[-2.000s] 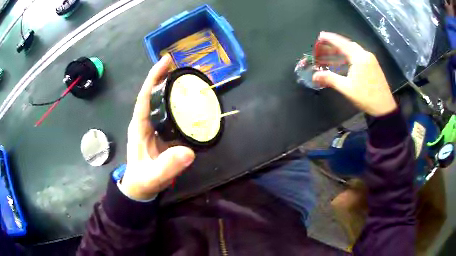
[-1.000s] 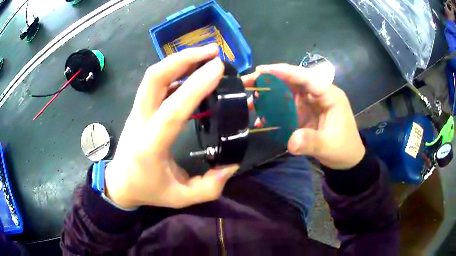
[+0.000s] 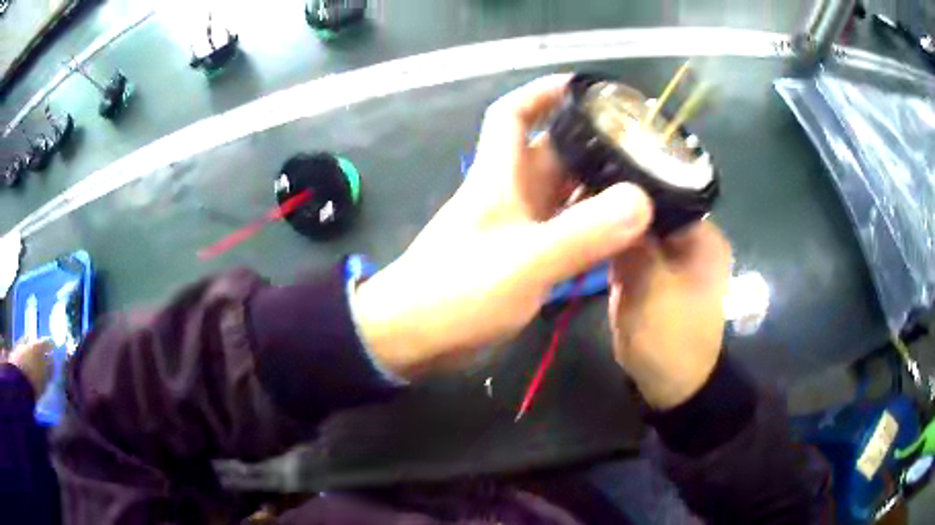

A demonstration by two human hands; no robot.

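A black round housing (image 3: 671, 207) is raised and tilted, its pale mouth facing up and right. Two gold pins (image 3: 672, 90) stand out of the mouth, one blurred. My left hand (image 3: 492, 236) grips the housing from the left, thumb on its near rim. My right hand (image 3: 672, 313) is against the housing's underside; its fingertips are hidden behind it. A red wire (image 3: 551, 359) hangs below my left hand. The green board face is not visible, and I cannot tell whether the pale face is the board. The blue pin bin (image 3: 576, 288) is mostly hidden behind my hands.
A black unit (image 3: 320, 195) with a red wire lies left of my hands. More units (image 3: 213, 51) are beyond the pale rail (image 3: 410, 64). A shiny disc (image 3: 746, 303) is right of my right hand. A plastic bag (image 3: 861, 185) lies at right. Another person's hand (image 3: 33, 361) is at a blue tray (image 3: 77, 272).
The view has shifted. Both hands have moved up and right with the housing, which is turned to show its mouth. The green board seen in my right hand no longer shows.
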